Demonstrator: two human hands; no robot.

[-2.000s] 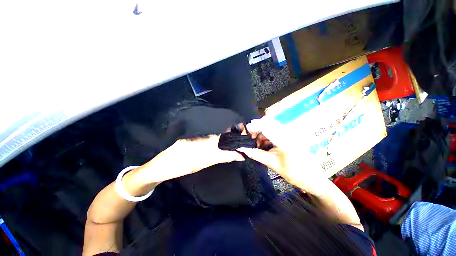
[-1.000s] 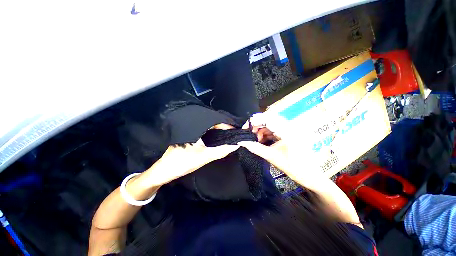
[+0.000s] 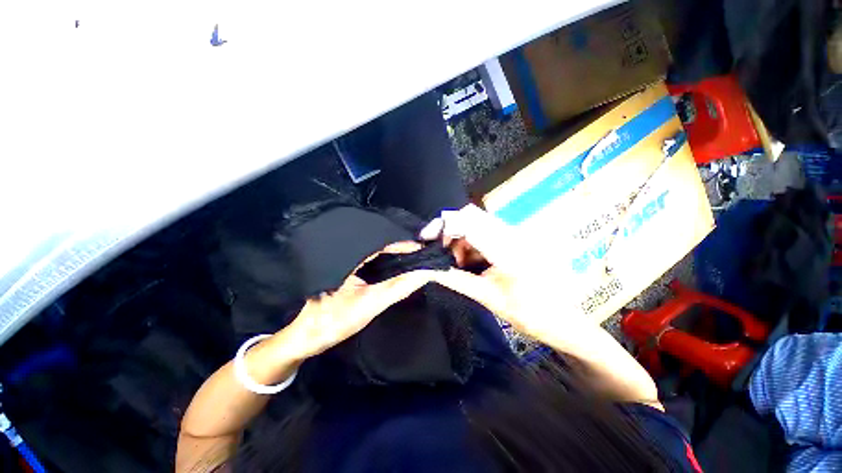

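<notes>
A black garment piece (image 3: 342,242) lies over my lap, with a darker textured part bunched up between my hands. My left hand (image 3: 369,282), with a white band on the wrist, holds the bunched cloth from the left. My right hand (image 3: 471,249) pinches the same cloth from the right, its fingers bent over the edge. The thumbs meet along the near side of the cloth. The fingertips are partly hidden by the cloth, and the seam is too dark to make out.
A white table (image 3: 185,111) with a curved edge spans the upper left. A carton (image 3: 600,203) with a blue band lies at the right, another carton (image 3: 591,65) behind it. Red plastic stools (image 3: 715,120) stand farther right. A person's striped blue sleeve (image 3: 801,397) shows at lower right.
The cloth has been spread and shifted between my hands. My left hand has moved slightly left, and my right fingers have lifted over the cloth's far edge. The view has shifted a little.
</notes>
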